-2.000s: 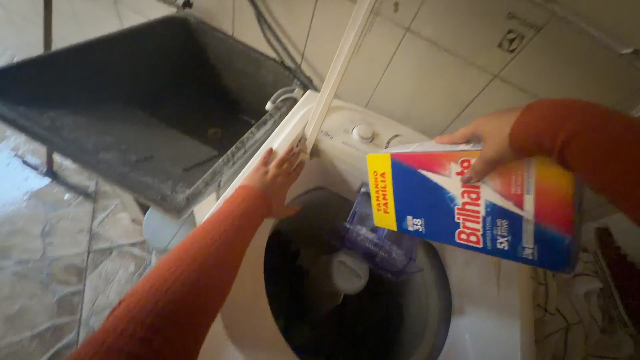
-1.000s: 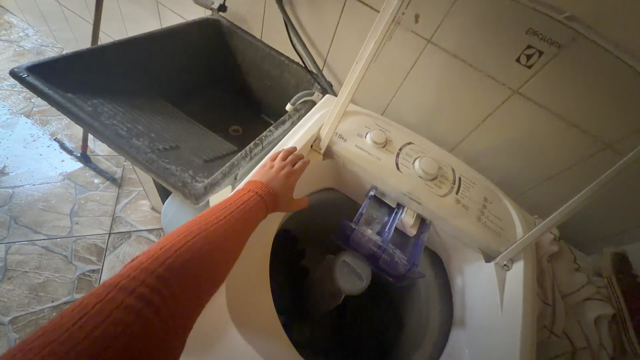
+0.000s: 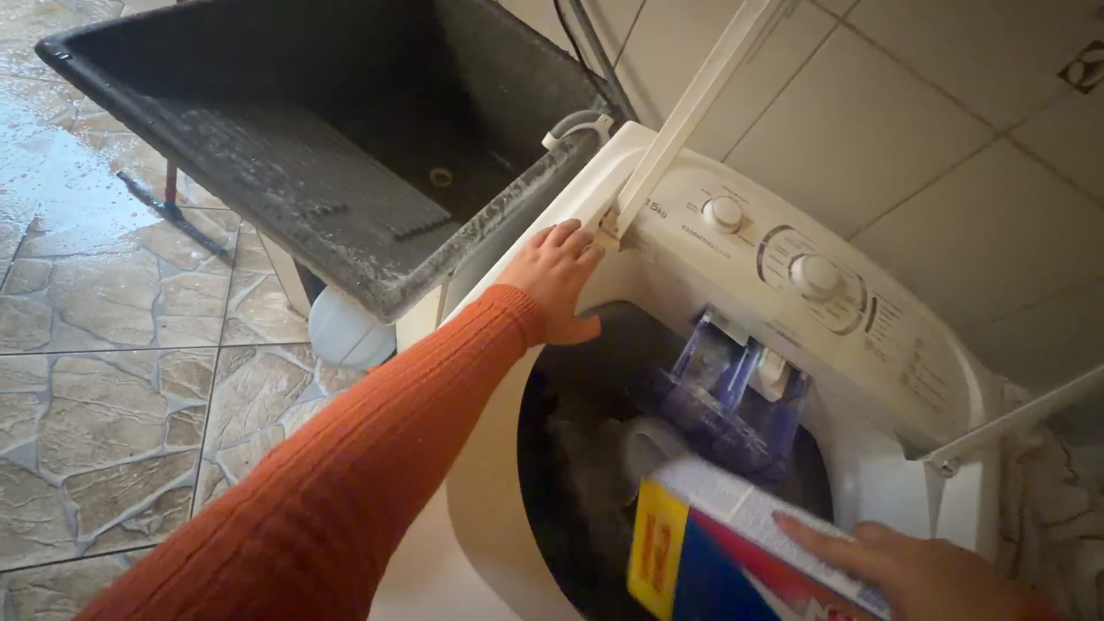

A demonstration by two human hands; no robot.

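Note:
My left hand point(image 3: 556, 280) rests, fingers spread, on the top left rim of a white top-load washing machine point(image 3: 483, 526), near the lid hinge. It grips nothing. At the lower right my right hand point(image 3: 897, 561) holds a Brilhante laundry detergent box point(image 3: 733, 552) over the drum opening; box and hand are somewhat blurred, and part of both is cut off by the frame's edge. A translucent blue dispenser drawer point(image 3: 737, 388) juts out over the dark drum point(image 3: 578, 431), beneath the control panel point(image 3: 815, 276). The agitator top point(image 3: 651, 448) shows inside, partly behind the box.
A dark laundry sink point(image 3: 345, 172) stands against the machine's left side, with a grey hose hook point(image 3: 578, 128) on its near rim. Below are a pale rounded container point(image 3: 345, 328) and a squeegee point(image 3: 177, 216) on wet stone-patterned floor. The raised lid's edges flank the panel; a tiled wall is behind.
Two seconds ago my right hand held the box beside the panel; one second ago both were out of view. Now they are back, low over the drum. My left hand stays on the rim.

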